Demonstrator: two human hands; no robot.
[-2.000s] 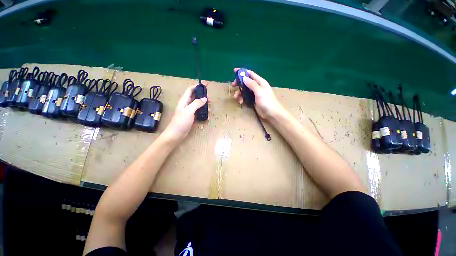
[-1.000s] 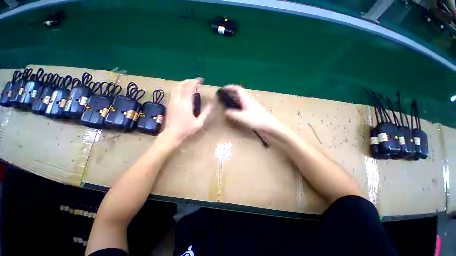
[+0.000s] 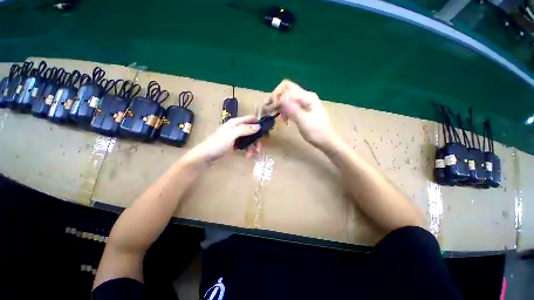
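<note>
My left hand (image 3: 231, 137) holds a black power bank (image 3: 253, 136) above the cardboard bench cover, near the middle. My right hand (image 3: 301, 111) is at the upper right end of that unit, blurred, with its fingers pinched around a dark part there, likely the cable; the fingers hide most of it. Another black power bank (image 3: 229, 109) stands on the cardboard just beyond my left hand, its straight cable pointing away from me. A row of looped units (image 3: 142, 117) is at the left. A cluster of straight-cable units (image 3: 466, 163) is at the right.
The green conveyor belt (image 3: 363, 64) runs beyond the cardboard bench cover (image 3: 304, 199) and carries a black unit (image 3: 279, 19) near the centre and another (image 3: 63, 5) at the upper left. A pale metal rail (image 3: 410, 17) borders the belt. Small tan pieces (image 3: 86, 235) lie on the dark surface below left.
My left hand let go of one unit, which now stands on the cardboard, and took the unit my right hand held. My right hand moved to that unit's end.
</note>
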